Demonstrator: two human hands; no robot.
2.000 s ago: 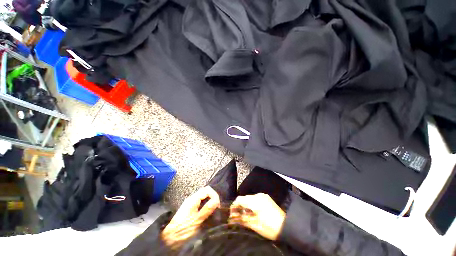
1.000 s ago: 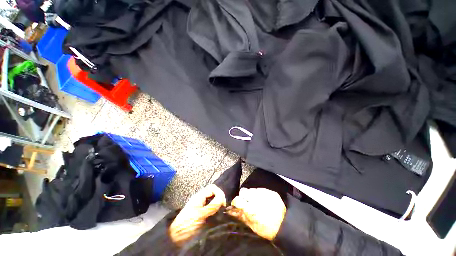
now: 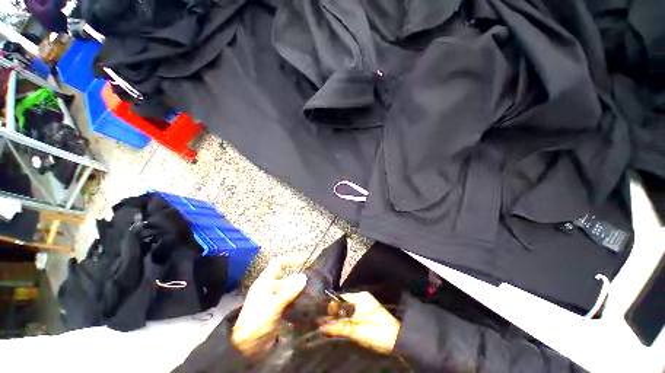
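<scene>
My left hand (image 3: pixel 266 302) is at the bottom centre, its fingers on a piece of dark cloth (image 3: pixel 329 267) that rises to a point between my hands. My right hand (image 3: pixel 364 320) is just right of it, fingers curled around a small thin thing with a pale glint at the cloth; I cannot tell what it is. Hair hides the lower part of both hands and of the cloth. A large black jacket (image 3: pixel 445 124) lies heaped above my hands, with a white cord loop (image 3: pixel 351 191) at its near edge.
A care label (image 3: pixel 604 234) and another white cord (image 3: pixel 601 296) show at the jacket's right edge. A black smartphone (image 3: pixel 651 306) lies far right. At left, a blue crate (image 3: pixel 222 237) stands with black garments (image 3: pixel 138 269); a red plastic piece (image 3: pixel 164 131) and metal rack (image 3: pixel 55 160) are beyond.
My hands have moved apart a little, and more cloth shows between them. My right hand has turned, and a small thin thing now shows at its fingertips.
</scene>
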